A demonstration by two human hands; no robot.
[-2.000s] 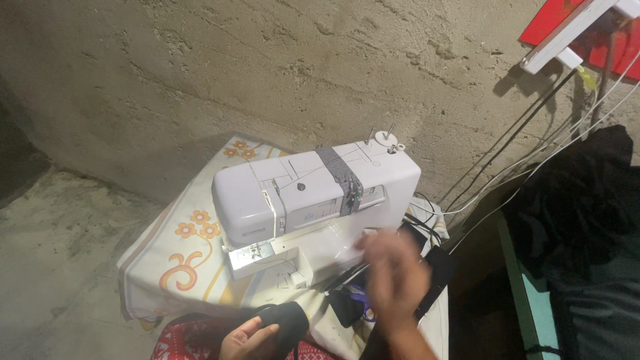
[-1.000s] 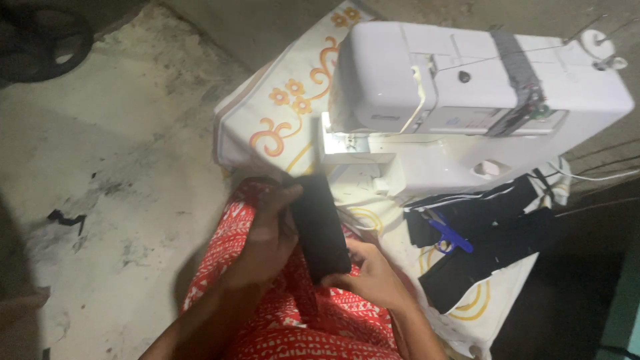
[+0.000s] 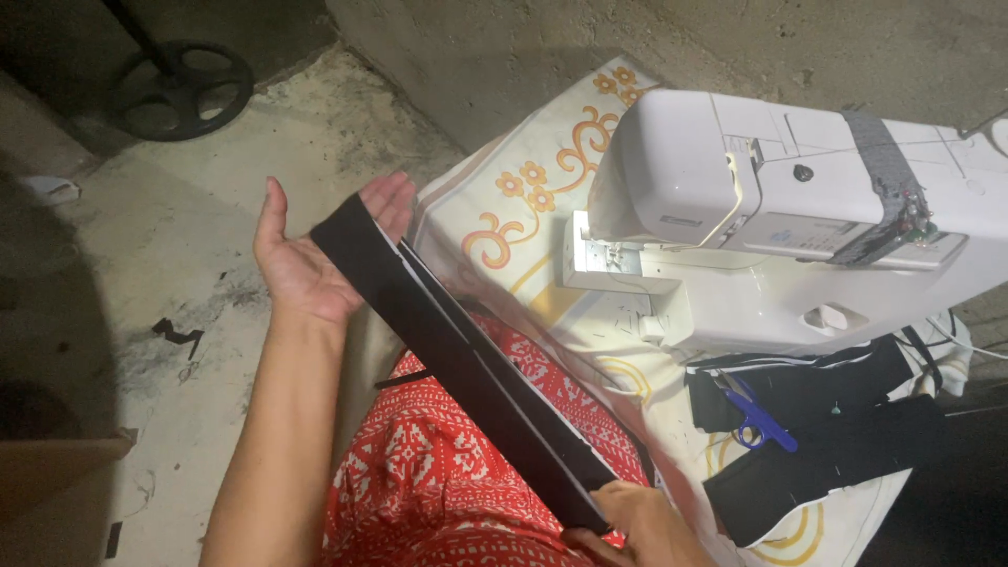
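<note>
A long folded black fabric strip (image 3: 465, 354) with white edges stretches diagonally over my lap. Its upper end loops over my left hand (image 3: 327, 256), whose palm faces up with thumb and fingers spread, the strip lying across the fingers. My right hand (image 3: 630, 520) pinches the lower end near the bottom of the view. To the right stands a white sewing machine (image 3: 787, 181) with a grey band around its arm, pins stuck in it. Below the machine, blue-handled thread snips (image 3: 760, 417) rest on black fabric pieces (image 3: 827, 449) that hold a few pins.
A floral tablecloth (image 3: 551, 189) lies under the machine, with loose pins near the machine's bed. Red and white patterned cloth (image 3: 433, 472) covers my lap. A dark spoked wheel-shaped base (image 3: 179, 90) stands on the concrete floor at the upper left, and black scraps (image 3: 179, 335) lie on the floor.
The view has swung left and down. The black piece, compact between my hands a second ago, is now drawn out long; my left hand has opened beneath its upper end.
</note>
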